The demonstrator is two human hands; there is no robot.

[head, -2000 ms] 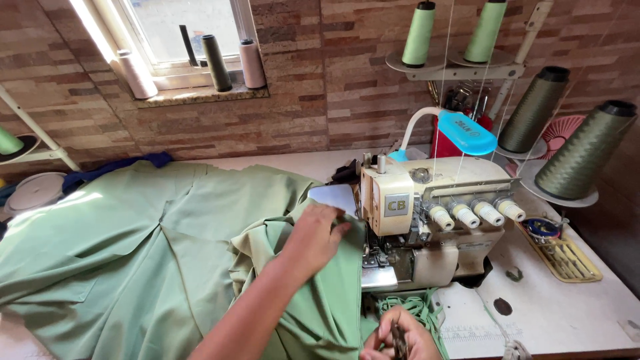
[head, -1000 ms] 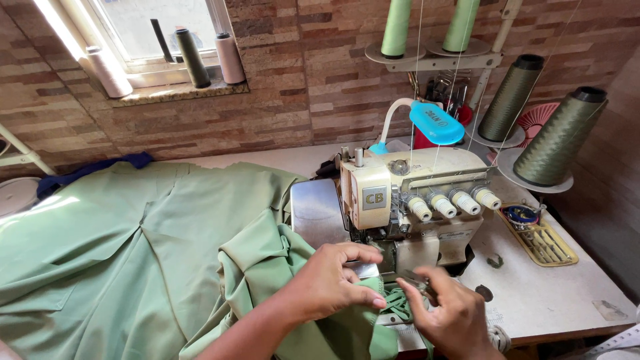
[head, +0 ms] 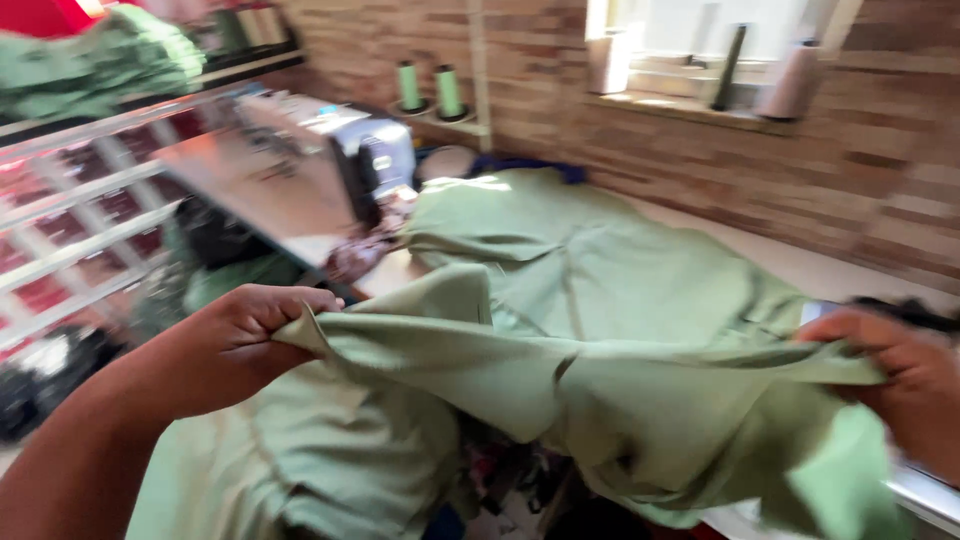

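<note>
A large piece of light green fabric [head: 600,277] lies over the white worktable and hangs down over its front edge. My left hand [head: 247,345] grips one end of a raised edge of this fabric at the left. Toward the right side of the view, my right hand [head: 892,367] is closed on the other end, its fingers blurred and partly behind the cloth. Between both hands the edge is stretched nearly straight, with a seam near its middle and folds hanging below.
A second sewing machine [head: 375,150] stands on a table at the left, near two green thread cones [head: 448,91]. More thread cones [head: 791,82] stand on the window sill. A white rack [head: 82,225] and a dark bag [head: 225,229] are at far left.
The view has swung far to the left, and the overlock machine has left it. My hands, earlier close together by that machine, are now wide apart with the fabric's edge lifted between them.
</note>
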